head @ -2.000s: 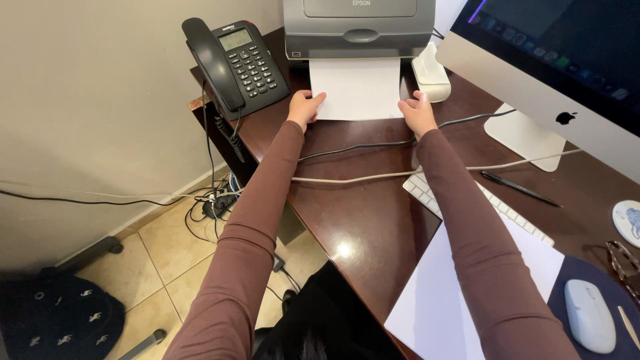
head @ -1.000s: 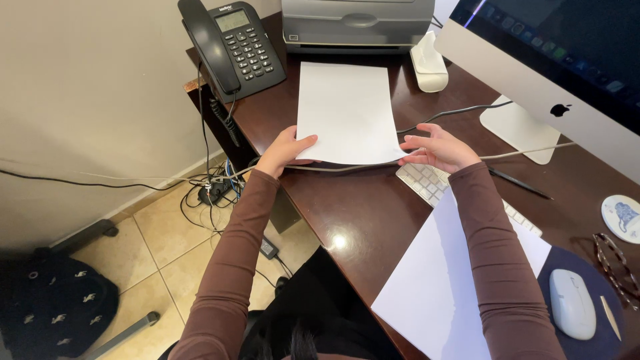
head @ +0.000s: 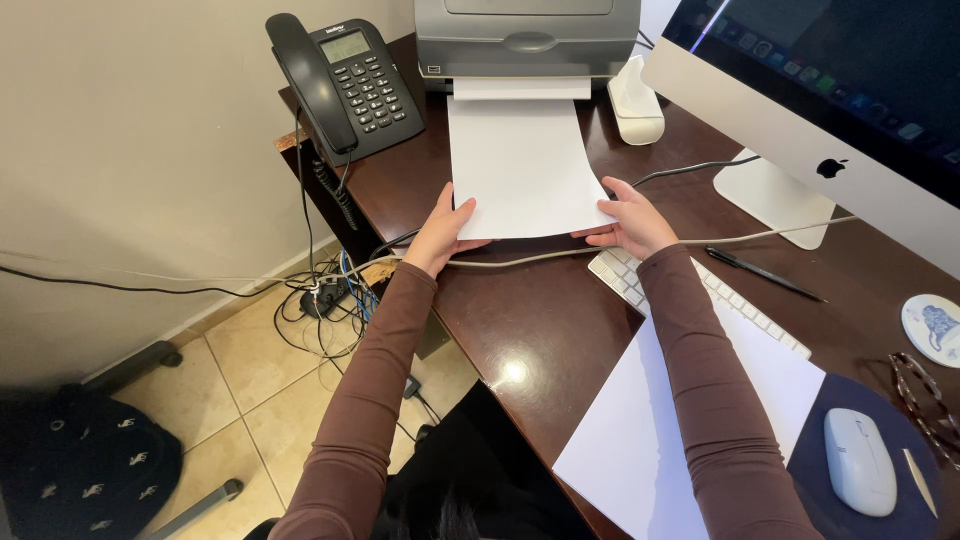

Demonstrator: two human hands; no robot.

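Observation:
My left hand grips the near left corner of a white sheet of paper, thumb on top and fingers underneath. At its near right corner, my right hand holds the same sheet between thumb and fingers. The sheet lies in front of the grey Epson printer, its near edge slightly raised and curved. Another strip of white paper sticks out of the printer's front slot, above the far end of the held sheet. Whether the held sheet is one or several cannot be told.
A black desk phone stands left of the printer, a white tissue holder right of it. Beyond are an Apple computer, a keyboard, a pen, a mouse and loose white paper. A beige cable crosses the desk.
Both hands first drew the paper out from the printer toward me. Since one second ago the sheet has moved back toward the printer, and a strip of paper now shows at the slot.

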